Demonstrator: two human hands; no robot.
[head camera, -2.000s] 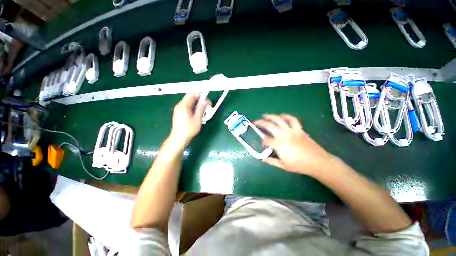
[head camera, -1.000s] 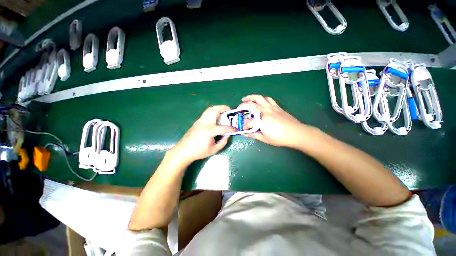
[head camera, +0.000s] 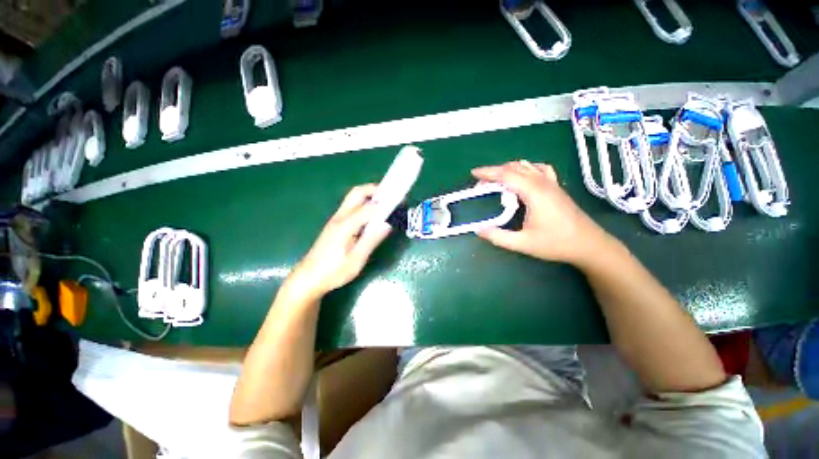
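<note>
My left hand (head camera: 346, 235) grips a white looped unit (head camera: 396, 184), seen edge-on and tilted up above the green bench. My right hand (head camera: 543, 215) holds the rounded right end of a blue-marked unit (head camera: 467, 212), a white loop lying lengthwise with its blue band toward my left hand. The two units are close together near the middle, and a small gap seems to show between them. Fingertips partly hide both loops.
Two plain-ended units (head camera: 187, 278) lie side by side at left near an orange object (head camera: 73, 302) and a cable. Overlapping blue-marked units (head camera: 620, 152) lie at right. A pale rail (head camera: 305, 143) borders the belt (head camera: 386, 72) carrying more units. An open carton (head camera: 355, 394) and white sheet (head camera: 162, 381) are below.
My hands, together around a blue-marked unit a second ago, are now apart. The left holds a white unit edge-on; the right holds the blue-marked one. Units on the belt appear shifted left.
</note>
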